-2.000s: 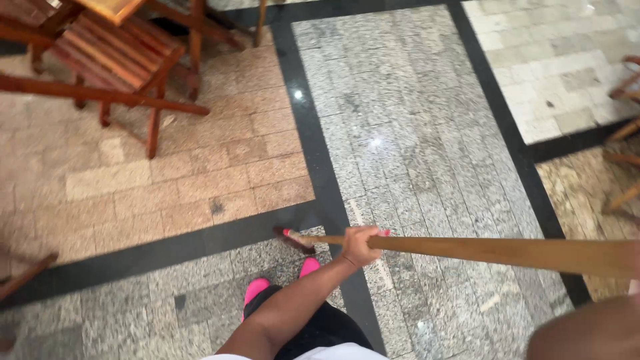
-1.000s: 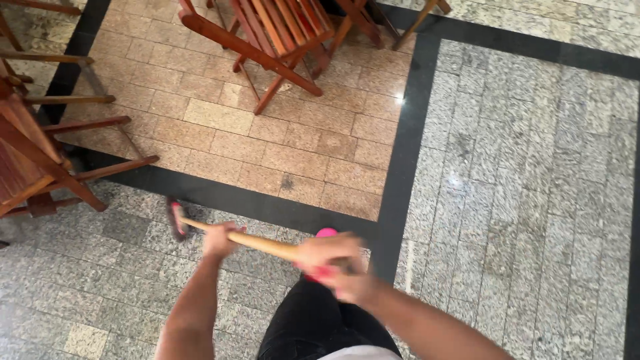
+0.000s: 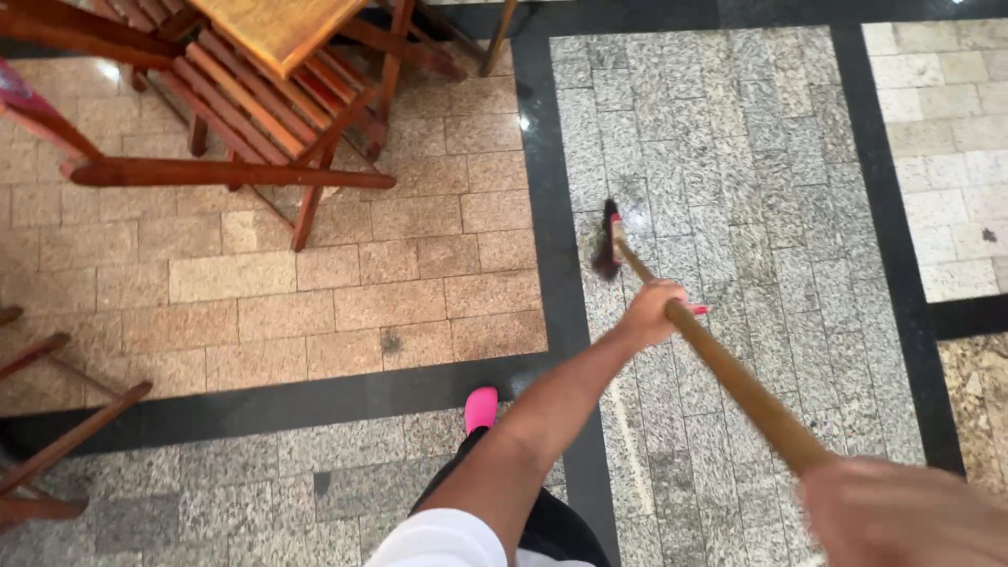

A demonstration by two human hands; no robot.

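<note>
A broom with a long wooden handle (image 3: 744,382) runs from the lower right up to its head (image 3: 610,240), whose dark bristles and pink-red edge rest on the grey stone floor beside a black stripe. My left hand (image 3: 657,311) grips the handle a short way above the head, red-painted nails showing. Blurred at the lower right, my right hand (image 3: 890,512) is closed around the upper part of the handle.
A slatted wooden folding chair (image 3: 244,94) stands at the upper left, beneath the corner of a wooden table (image 3: 283,31). More wooden chair legs (image 3: 79,433) show at the left edge. My pink shoe (image 3: 481,409) is on the floor near the black border.
The broom head was left of my feet a second ago; now it lies up and to the right of them. Both hands have moved right with the handle. The view has shifted.
</note>
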